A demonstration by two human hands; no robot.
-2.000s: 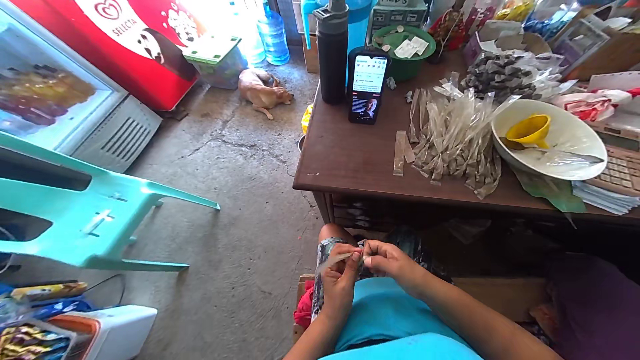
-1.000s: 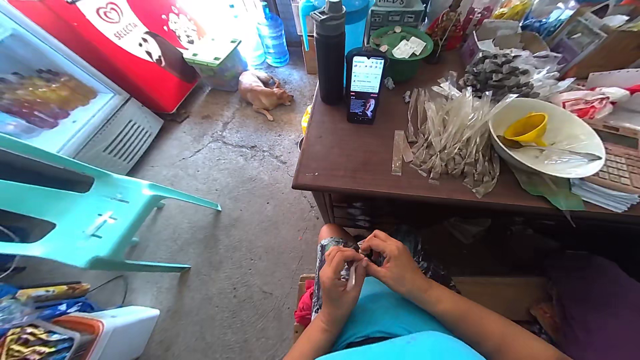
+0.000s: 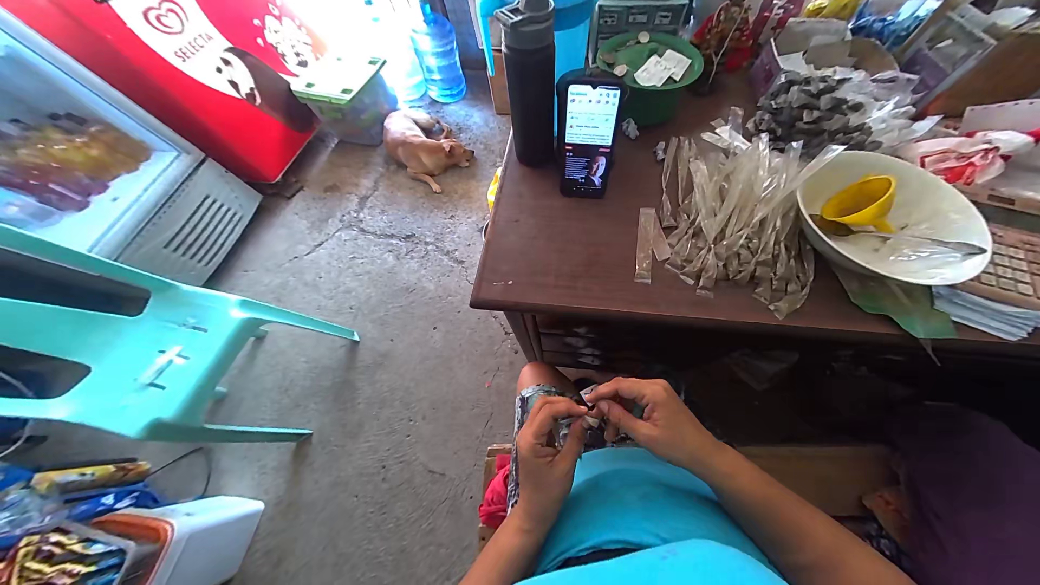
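Above the lap, my left hand [image 3: 548, 447] and my right hand [image 3: 650, 414] meet, their fingertips pinching a small piece of clear plastic [image 3: 591, 413]; its shape is mostly hidden by the fingers. On the brown desk [image 3: 561, 260] lies a pile of narrow clear plastic strips holding greyish-brown contents [image 3: 739, 227], with one strip [image 3: 644, 244] apart at its left. To the right, a white bowl [image 3: 934, 199] holds a yellow funnel [image 3: 865, 203], a spoon and clear plastic. A lit smartphone [image 3: 587, 138] stands upright against a black bottle [image 3: 532, 89].
A green basin [image 3: 678, 77] with coins and papers stands at the desk's back, beside a heap of small dark packets [image 3: 812, 110]. A calculator [image 3: 1007, 264] is at the right. A turquoise plastic chair [image 3: 187, 325] stands left; a tan dog [image 3: 422, 150] lies on the concrete floor.
Both hands stay together above the lap while their fingers shift. The pale strip hanging from my left hand's fingers in the earlier frames no longer shows clearly.
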